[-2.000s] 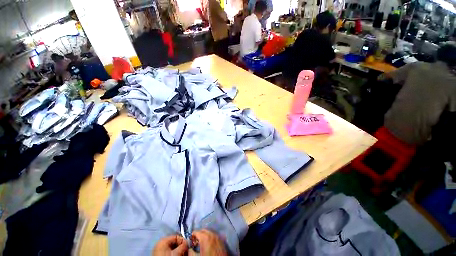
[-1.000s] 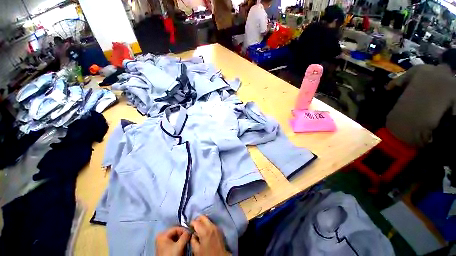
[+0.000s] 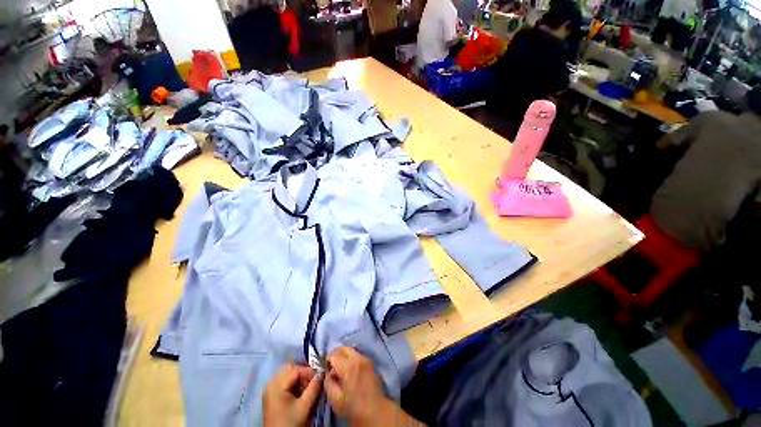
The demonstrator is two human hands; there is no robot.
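A grey-blue uniform jacket (image 3: 242, 283) lies face up on the pale table, collar away from me. Its front placket (image 3: 319, 275) has a dark edge running down to my hands. My left hand (image 3: 289, 395) pinches the placket at its lower part. My right hand (image 3: 355, 382) is beside it, fingers closed on the same placket. A small whitish patch shows between the fingertips. I cannot tell whether a tool is in my right hand.
A jacket pile (image 3: 275, 117) lies at the table's far end. Navy garments (image 3: 67, 350) and bagged light-blue shirts (image 3: 92, 150) are at left. A pink bottle-shaped object (image 3: 530, 142) stands on the right. More jackets (image 3: 542, 375) hang below the right edge. People sit beyond.
Both hands have moved up along the placket, away from me, still pinching it. The view has shifted slightly. The jacket lies much as before.
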